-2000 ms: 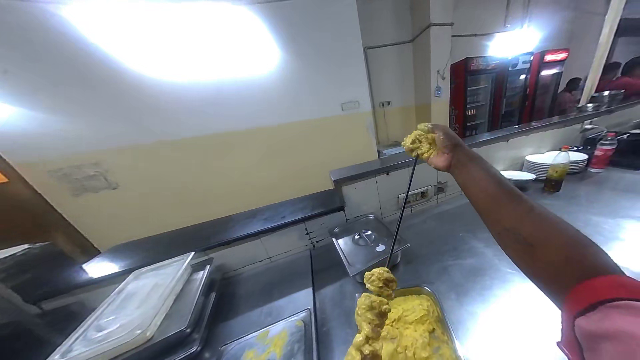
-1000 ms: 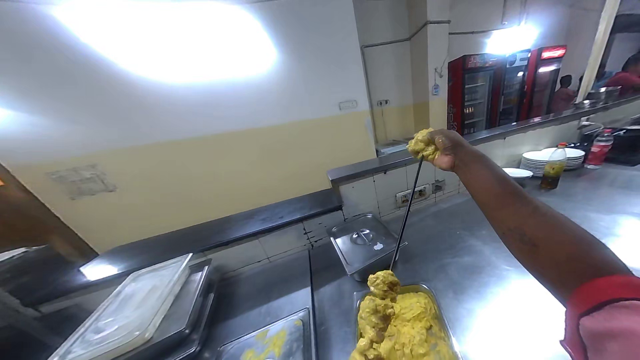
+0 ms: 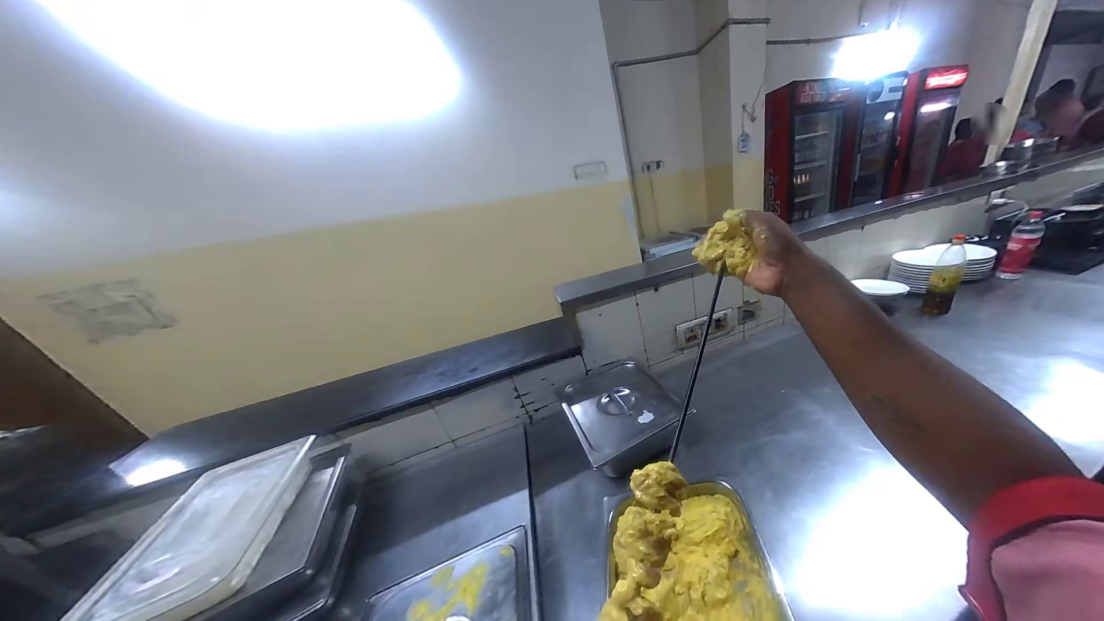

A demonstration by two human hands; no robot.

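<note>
My right hand (image 3: 763, 250) is raised at right of centre and holds a lump of yellow-coated food (image 3: 726, 247) at the upper end of a long dark metal skewer (image 3: 699, 366). The skewer slants down to the left, and more coated pieces (image 3: 658, 486) are threaded on its lower part. They lie over the left side of a steel pan of thick yellow marinated food (image 3: 711, 552) at the bottom edge. My left hand is not in view.
A lidded steel container (image 3: 619, 405) stands behind the pan. A yellow-smeared steel lid (image 3: 466, 586) and stacked trays (image 3: 216, 526) lie left. At right are white plates (image 3: 914, 263), a bottle of dark oil (image 3: 945, 280) and a red-labelled bottle (image 3: 1022, 246). People stand beyond the ledge.
</note>
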